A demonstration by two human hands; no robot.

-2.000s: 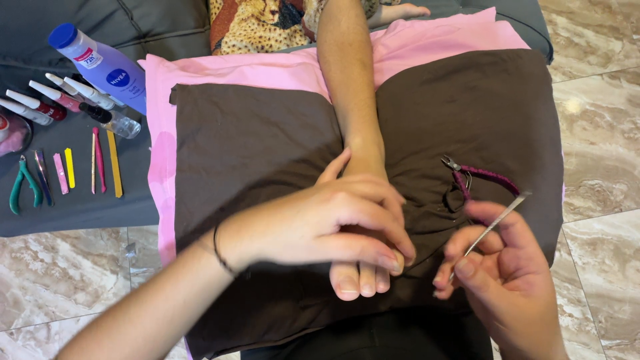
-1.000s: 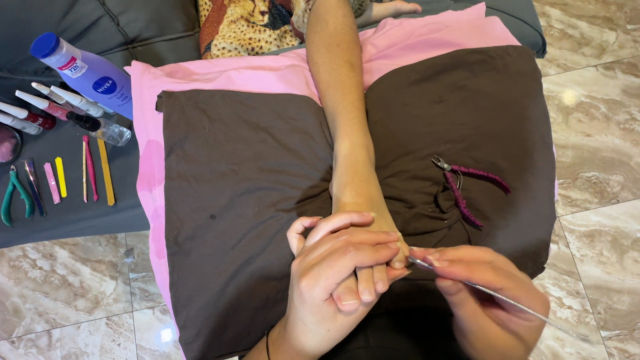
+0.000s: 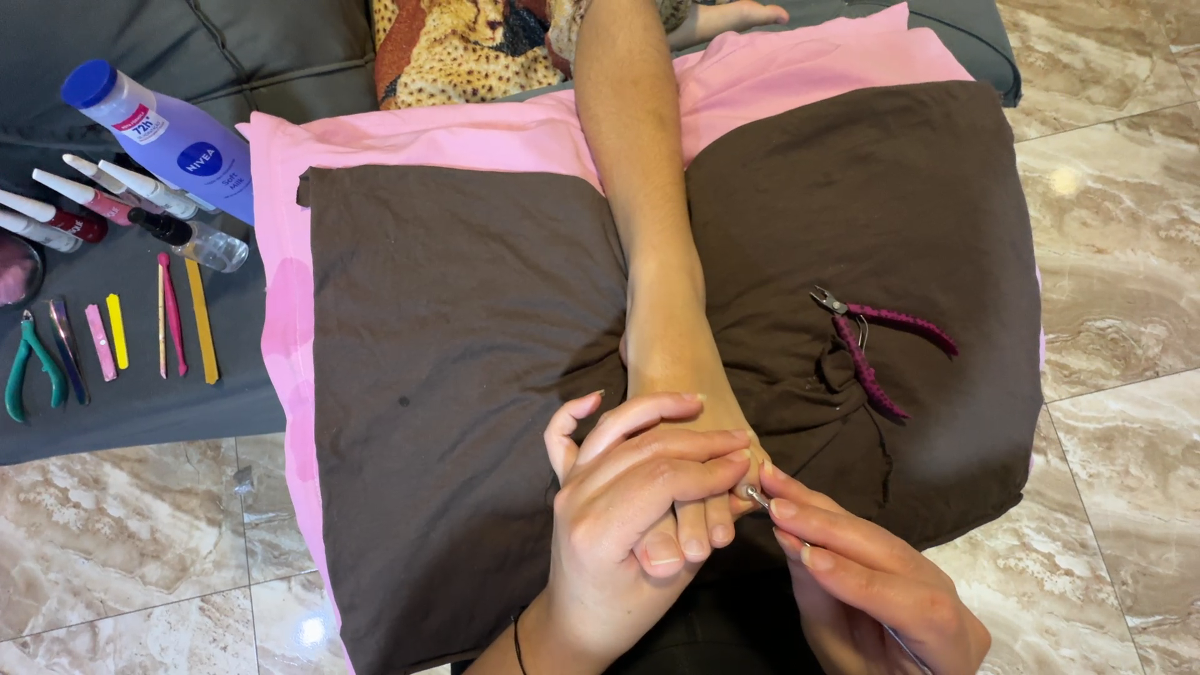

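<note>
Another person's bare foot [image 3: 675, 366] rests on a dark brown cloth [image 3: 450, 375] laid over a pink towel [image 3: 286, 319]. My left hand [image 3: 637, 497] wraps around the front of the foot, fingers across its top and the toes showing below them. Between the thumb and fingers of my right hand [image 3: 862, 562] is a thin metal pedicure tool [image 3: 757, 497]; its tip touches a small toe at the foot's outer side. Cuticle nippers with magenta handles [image 3: 867, 347] lie spread on the cloth, right of the foot.
On the grey seat [image 3: 141, 412] at left are green-handled nippers [image 3: 33, 366], a yellow file [image 3: 116, 330], a pink file [image 3: 100, 342], a wooden stick [image 3: 162, 319], an orange file [image 3: 202, 323], nail polish bottles [image 3: 84, 199] and a Nivea lotion bottle [image 3: 169, 141]. Marble-look tiles [image 3: 1116, 281] lie around.
Two seconds ago my right hand held the metal tool off the foot; its tip is now at a small toe. My left hand has shifted from over the foot to wrap around its front.
</note>
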